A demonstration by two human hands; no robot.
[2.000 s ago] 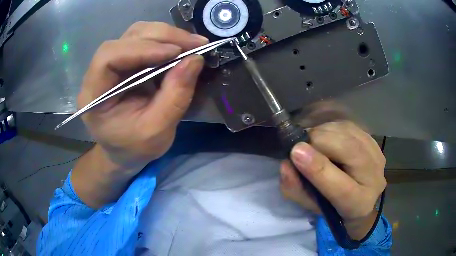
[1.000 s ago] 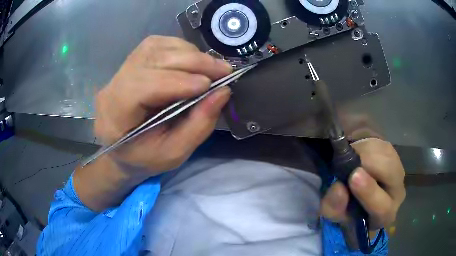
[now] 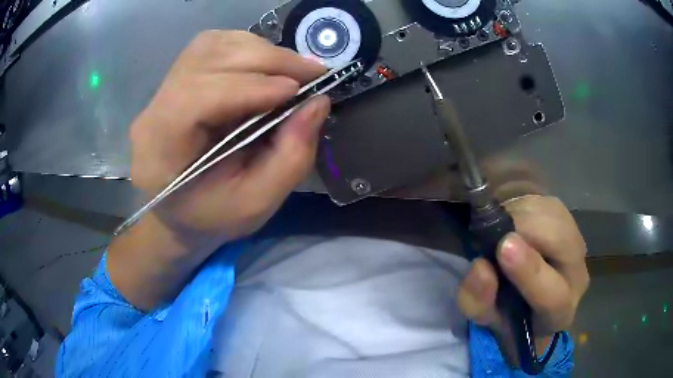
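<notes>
My left hand (image 3: pixel 221 148) holds silver tweezers (image 3: pixel 186 174). Their tips lie over the terminals (image 3: pixel 348 72) at the lower edge of the left round black unit (image 3: pixel 293 33); whether they touch is unclear. My right hand (image 3: pixel 535 258) grips the soldering iron (image 3: pixel 493 221) by its black handle. The iron's tip points up over the upper part of the dark base plate (image 3: pixel 480 111), right of the tweezer tips and away from the terminals. A second round unit (image 3: pixel 483 16) sits at the right of the fixture (image 3: pixel 402 48), cut off by the top edge.
The fixture and base plate lie tilted on the grey metal bench (image 3: pixel 74 125). Small red-orange parts (image 3: pixel 384 72) sit beside the terminals. The iron's cord (image 3: pixel 558 351) loops below my right hand. A blue object (image 3: pixel 10 196) is at the far left edge.
The iron's tip has moved right, away from the left unit's terminals. The tweezer tips dropped below the terminals, then came back up over them. The fixture shifted slightly in view.
</notes>
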